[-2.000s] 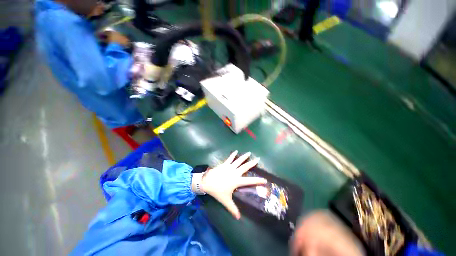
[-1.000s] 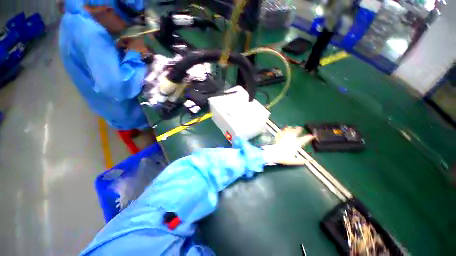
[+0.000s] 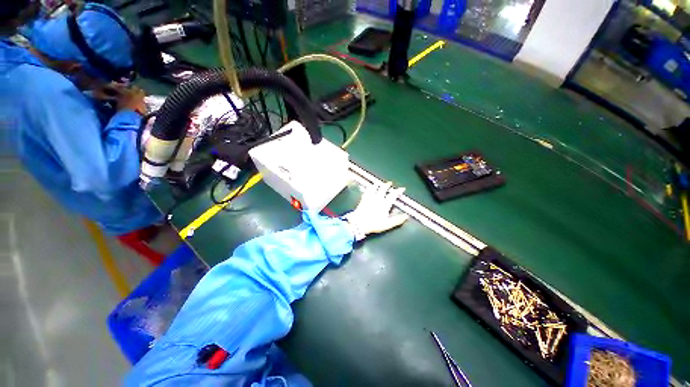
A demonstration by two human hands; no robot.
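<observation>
My left hand [image 3: 376, 212] reaches over the pale double rail, right of the white box, with its thumb apart and nothing visible in it. A black phone assembly [image 3: 459, 172] lies on its black pad [image 3: 488, 184] beyond the rail, apart from my hand. Tweezers [image 3: 449, 360] lie on the green mat near the bottom edge. A black tray [image 3: 470, 290] holds a loose heap of gold strips [image 3: 520, 308]. A blue bin [image 3: 654, 366] with small brown-copper parts [image 3: 610, 370] stands at its right end. My right hand is out of the picture.
The white box [image 3: 299, 168] with a red light stands left of my hand, with a black ribbed hose [image 3: 219, 79] behind it. A blue basket [image 3: 136, 317] is below the bench edge. A person in a blue smock [image 3: 76, 143] works at the left. Another black pad [image 3: 342, 102] lies farther back.
The phone and pad went from in front of me to beyond the rail. My left hand has left them and drawn back slightly. My right hand has left the picture; the view has shifted.
</observation>
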